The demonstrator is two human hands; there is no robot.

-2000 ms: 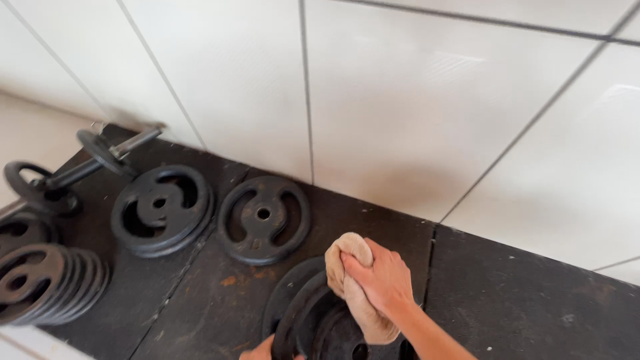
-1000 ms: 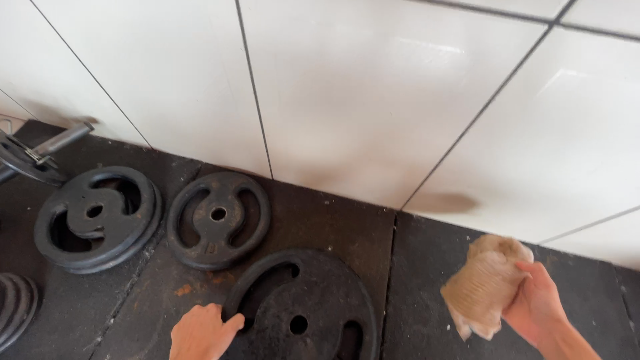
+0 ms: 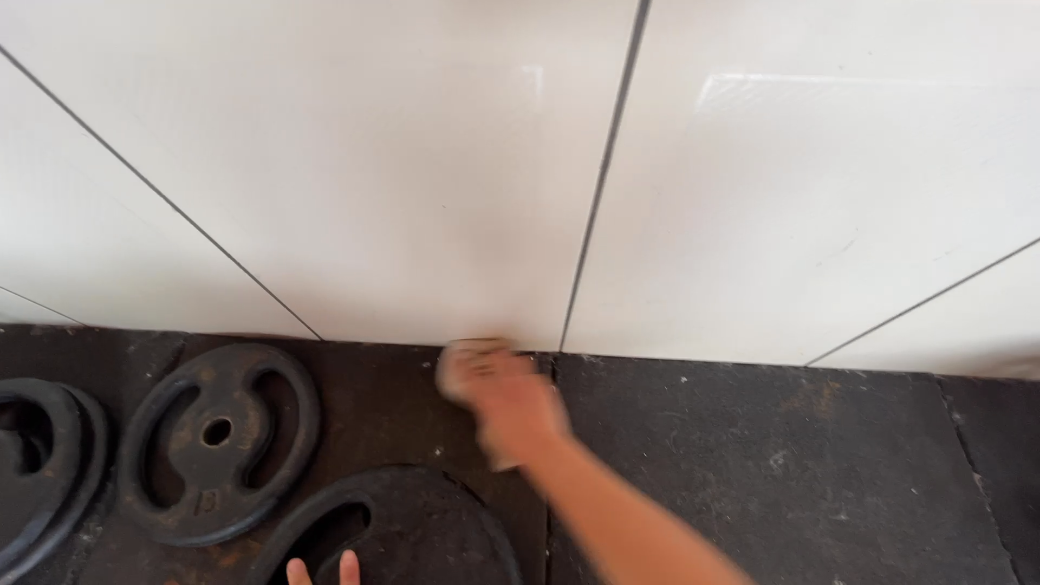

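Observation:
My right hand (image 3: 516, 406), blurred by motion, is closed on a tan cloth (image 3: 461, 370) at the base of the white tiled wall (image 3: 455, 203), beyond the large weight plate. Part of the cloth hangs below the palm. Of my left hand (image 3: 323, 572) only two fingertips show at the bottom edge, over the cut-out grip of the large black weight plate (image 3: 431, 520). Whether they touch it cannot be told. A smaller weight plate (image 3: 215, 487) with two grip openings and a centre hole lies to its left.
More weight plates (image 3: 89, 455) are stacked at the left edge. Dark rubber mats (image 3: 764, 479) with seams and pale specks run along the foot of the wall. Brownish smudges mark the tiles low down.
My right hand has moved with the cloth from the mat on the right to the wall's base. My left hand, at the large plate's rim before, is now mostly out of view. The view has shifted.

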